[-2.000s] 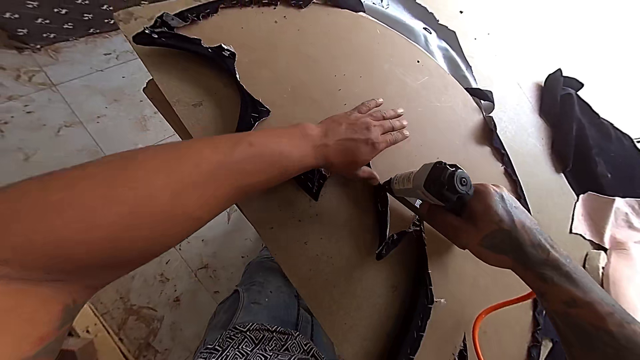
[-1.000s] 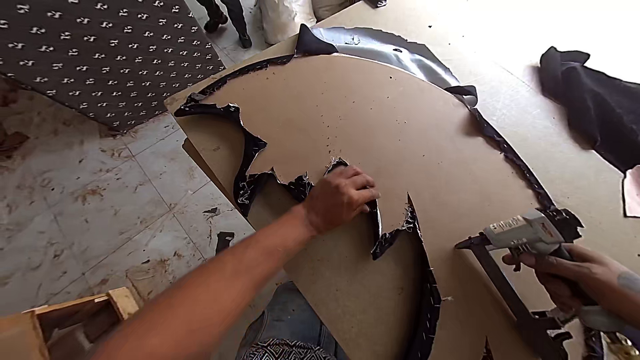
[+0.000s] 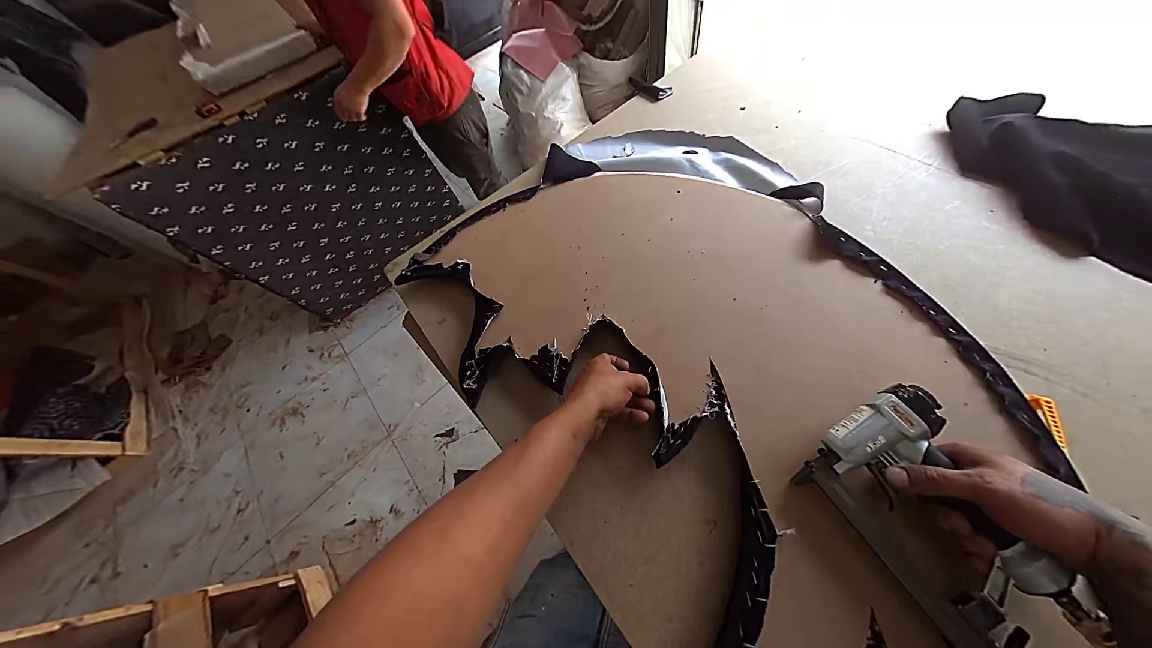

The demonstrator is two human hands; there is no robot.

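A large curved brown panel (image 3: 720, 252) with jagged cutouts lies on the worktable. Dark fabric (image 3: 954, 333) is folded over its rim and fixed with many staples. My left hand (image 3: 615, 393) is at a cutout near the panel's middle, its fingers curled at the dark fabric edge (image 3: 664, 396); whether they pinch the cloth is hidden. In my right hand (image 3: 967, 495) is a pneumatic staple gun (image 3: 882, 450), held over the panel's right part with its nose pointing left. Black fabric tabs (image 3: 569, 166) stick up at the panel's top edge.
A shiny curved sheet (image 3: 684, 153) lies beyond the panel. Black cloth (image 3: 1071, 180) rests on the table (image 3: 864, 135) at right. At upper left, a person in red (image 3: 432, 63) stands by a patterned dark fabric panel (image 3: 306, 207). Wooden frames (image 3: 180, 616) stand on the littered tiled floor.
The staple gun in my right hand has moved from beside my left hand out to the right. My left hand, spread flat on the panel before, is now curled at the cutout. The view has shifted.
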